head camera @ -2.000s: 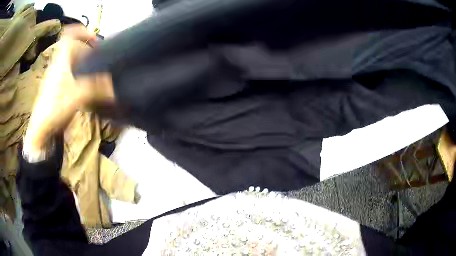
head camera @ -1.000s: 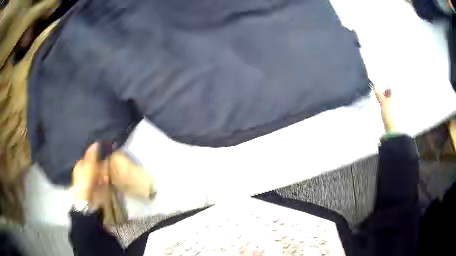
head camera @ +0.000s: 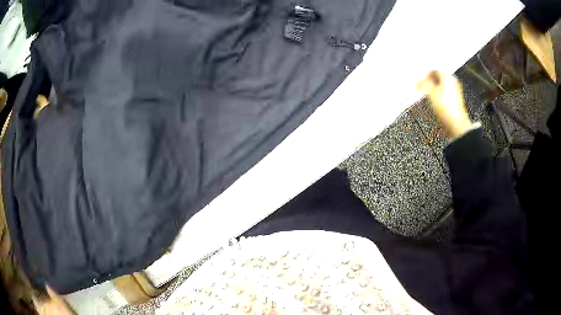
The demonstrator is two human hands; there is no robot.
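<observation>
A dark jacket (head camera: 141, 123) is spread over the white table, its smooth inner side up. A printed label (head camera: 299, 23) shows near the top. Small shiny snaps or eyelets (head camera: 347, 69) sit along its edges. My left hand (head camera: 52, 303) is at the jacket's lower left corner, mostly cut off by the frame; its grip is hidden. My right hand (head camera: 448, 101) is over the table's front edge, away from the jacket, fingers curled and blurred. A small dark spot shows at its fingertips; I cannot tell whether it holds anything.
The white table (head camera: 320, 141) runs diagonally below the jacket. Speckled grey floor (head camera: 400, 178) lies beyond its front edge. A brown frame with dark bars stands at the right. A tan cloth piece (head camera: 132, 289) hangs at the lower left. A skin-coloured patch (head camera: 40, 106) shows at the left; unclear whose.
The jacket has turned from its outer side to its inner side and now reaches the lower left. My left hand has moved down and left. My right hand has moved slightly left and up.
</observation>
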